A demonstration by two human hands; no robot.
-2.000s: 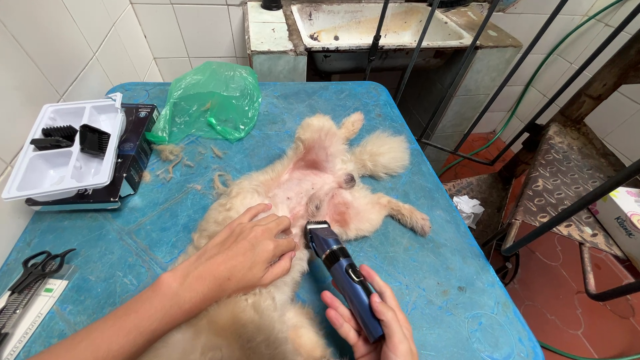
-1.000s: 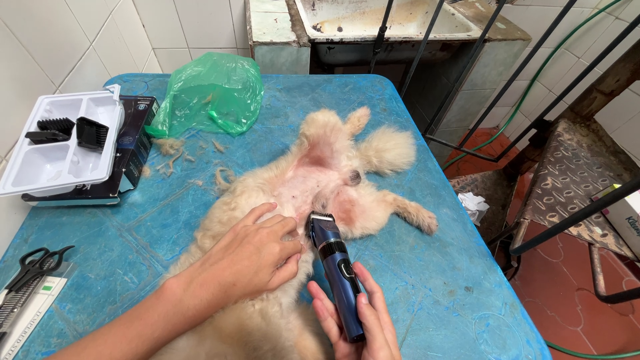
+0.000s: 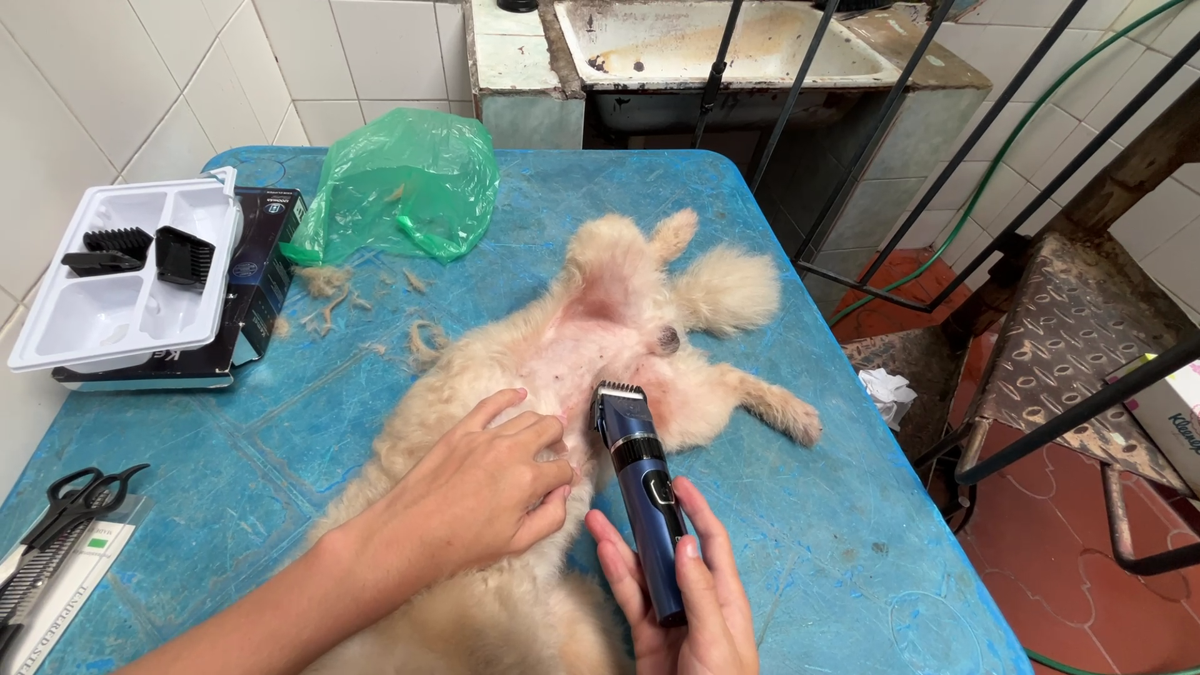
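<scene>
A cream-coloured dog (image 3: pixel 553 361) lies belly up on a blue table (image 3: pixel 844 553), its hind legs spread and its fluffy tail toward the table's far right. Pink skin shows on its belly and inner thighs. My left hand (image 3: pixel 497 483) rests on the belly, palm down, fingers slightly bent and pressing on the coat. In my right hand (image 3: pixel 680 581) is a blue cordless hair clipper (image 3: pixel 647 497), held from below by its body. The clipper's toothed head touches the skin at the inner thigh, just right of my left fingertips. The dog's head is out of view.
A white plastic tray (image 3: pixel 94 323) with black comb guards lies on a dark box (image 3: pixel 267 272) at the left. Beyond it sits a green plastic bag (image 3: pixel 412 178), near loose hair tufts (image 3: pixel 323 281). Thinning scissors (image 3: pixel 66 516) lie front left. Black metal bars (image 3: pixel 867 141) and a stained sink (image 3: pixel 731 47) stand beyond.
The clipper in my right hand has moved slightly over the inner thigh and now stands more upright in view. My left hand stays on the belly.
</scene>
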